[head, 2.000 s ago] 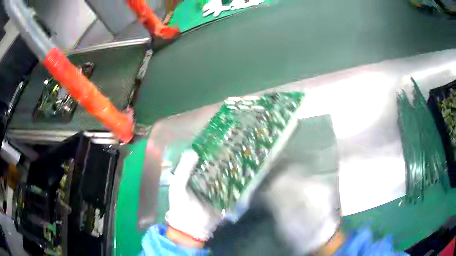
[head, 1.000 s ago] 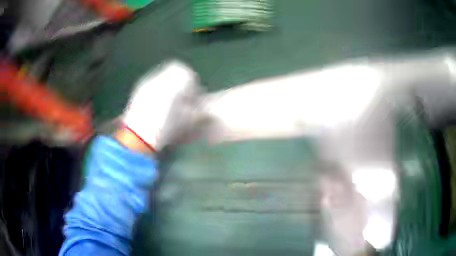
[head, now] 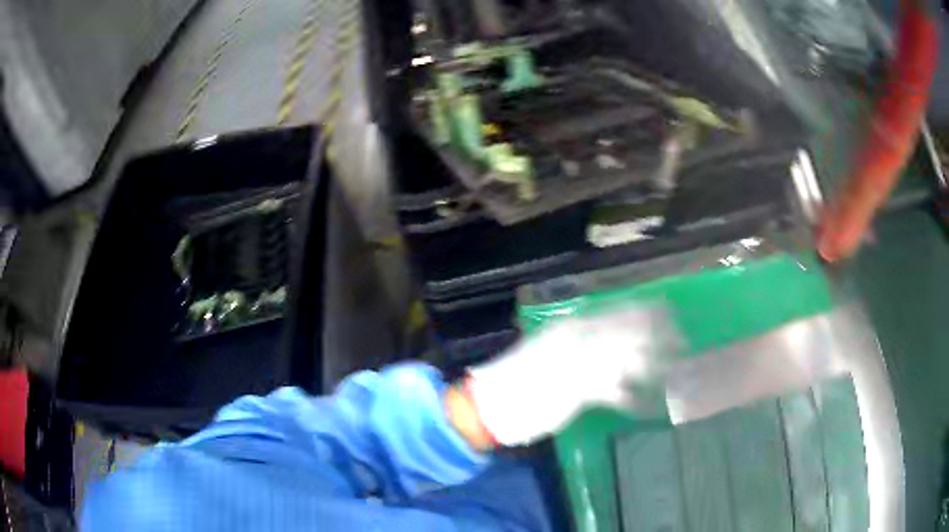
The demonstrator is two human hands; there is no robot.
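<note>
My left hand (head: pixel 578 374), in a white glove with a red cuff edge and a blue sleeve, reaches over the green mat (head: pixel 728 303) at the bench's left edge. It is blurred, and its fingers do not show clearly enough to tell whether they hold anything. My right hand is not in view. Beyond my left hand, a black soldering carrier (head: pixel 583 135) with green and pale parts lies tilted in a black tote (head: pixel 479 272).
A second black tote (head: pixel 125 301) stands at the left, with another carrier (head: pixel 237 260) inside. An orange-wrapped post (head: pixel 882 145) rises at the upper right beside the dark green conveyor belt (head: pixel 921 312). Yellow-black tape (head: pixel 302 62) marks the floor.
The view has swung left to the totes. The circuit board held two seconds ago is out of my hands' view. My left hand has moved from near the belt to the bench's left edge. My right hand has left view.
</note>
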